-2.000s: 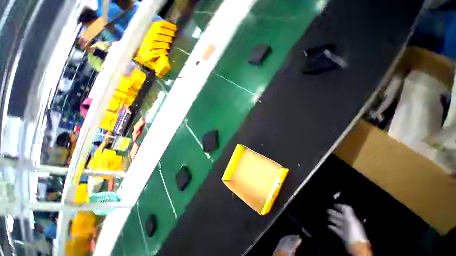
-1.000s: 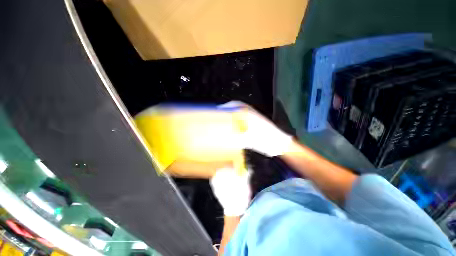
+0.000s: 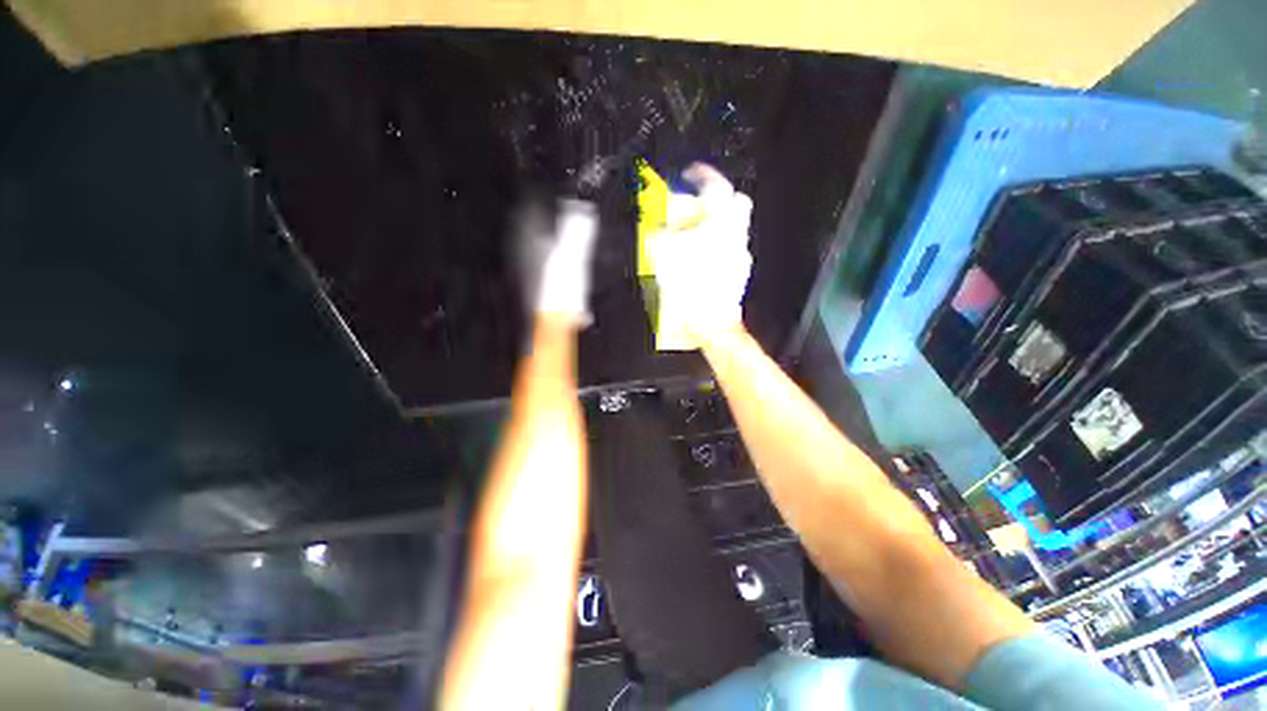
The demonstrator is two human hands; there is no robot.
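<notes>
A yellow-edged parts bin [image 3: 653,222] stands tilted on its side over a large black crate, so only a narrow strip of it shows. My right hand [image 3: 706,257], in a white glove, grips the bin. My left hand [image 3: 564,261], in a white glove and blurred, is just left of the bin, apart from it, near small black parts [image 3: 598,118] inside the black crate [image 3: 417,278]. Its fingers are too blurred to read. The bin's inside is hidden.
A brown carton [image 3: 625,31] spans the top edge. At the right a blue trolley deck [image 3: 917,257] stands beside stacked black crates [image 3: 1112,347]. More black crates with pale handles [image 3: 750,576] are below, near my body.
The view has turned toward the black crate. The bin has moved off the bench edge and is now turned on its side. My left hand has come away from it.
</notes>
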